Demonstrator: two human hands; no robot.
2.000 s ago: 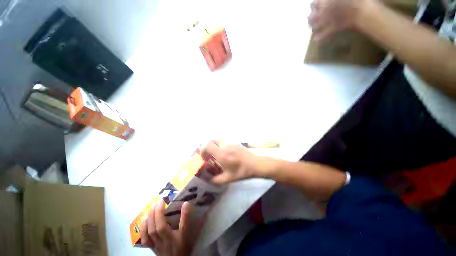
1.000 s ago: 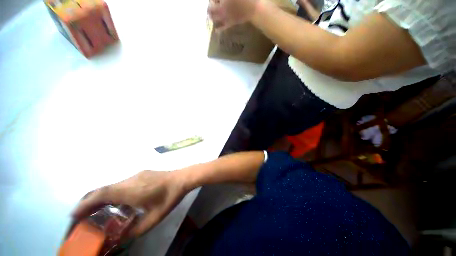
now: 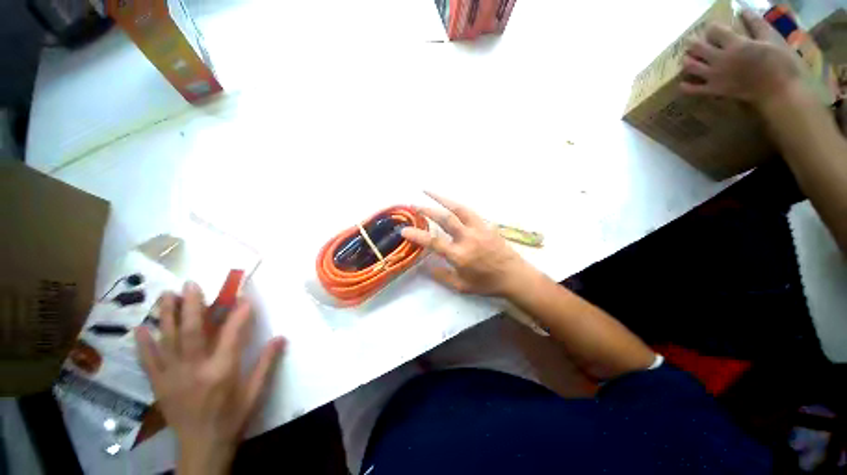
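A coiled orange cable (image 3: 336, 276) with black parts inside and a pale band around its middle lies on the white table, with a faint clear sheet at its lower edge. My right hand (image 3: 469, 249) is at the coil's right side, fingers spread, fingertips at or over its edge. A printed retail box (image 3: 119, 341) lies at the table's left, its white side with black product pictures up. My left hand (image 3: 200, 357) rests over its right part, fingers spread, and hides some of it. A yellow-green knife (image 3: 520, 236) lies just beyond my right hand, partly hidden.
A brown carton (image 3: 46, 278) stands at the left edge. An orange printed box (image 3: 167, 46) stands at the back left, another (image 3: 475, 17) at the back centre. At the right, another person's hand (image 3: 743, 63) is on a brown carton (image 3: 692, 116).
The view has swung about. The retail box, earlier between my hands, now lies at the left under my left hand. The orange coil is now out on the table by my right hand.
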